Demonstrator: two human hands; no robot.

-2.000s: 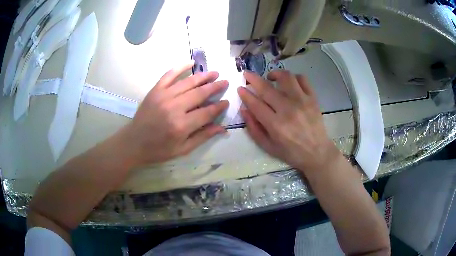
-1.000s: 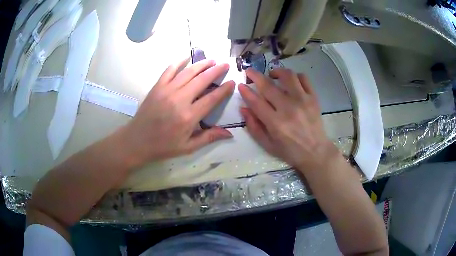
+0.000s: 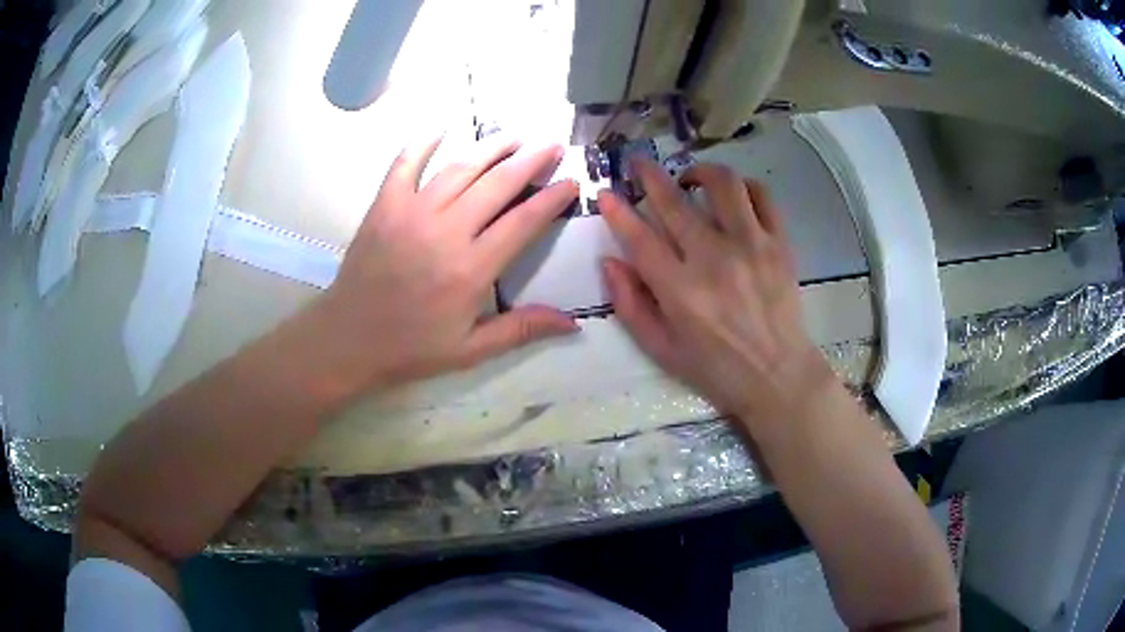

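Observation:
My left hand (image 3: pixel 426 266) lies palm down left of the needle, fingers spread, fingertips near the presser foot (image 3: pixel 597 161). My right hand (image 3: pixel 716 278) lies palm down on the other side, index fingertip beside the foot. Glare and my fingers hide the cloth at the needle, so I cannot tell whether either hand holds a piece. The bare slide plate (image 3: pixel 555 266) shows between my hands. A stack of curved white collar pieces (image 3: pixel 907 259) lies to the right. A single white pointed piece (image 3: pixel 191 210) lies at the left across a white strip (image 3: pixel 278 247).
Fanned bundles of white pieces (image 3: pixel 136 93) lie at the far left. A grey flat bar (image 3: pixel 373 56) lies at the top. The sewing machine head (image 3: pixel 691 56) rises above my right hand. The table's front edge (image 3: pixel 407 494) is wrapped in plastic.
The white cloth seen between my hands two seconds ago no longer shows there, and the slide plate is uncovered. My right index fingertip has moved up beside the foot.

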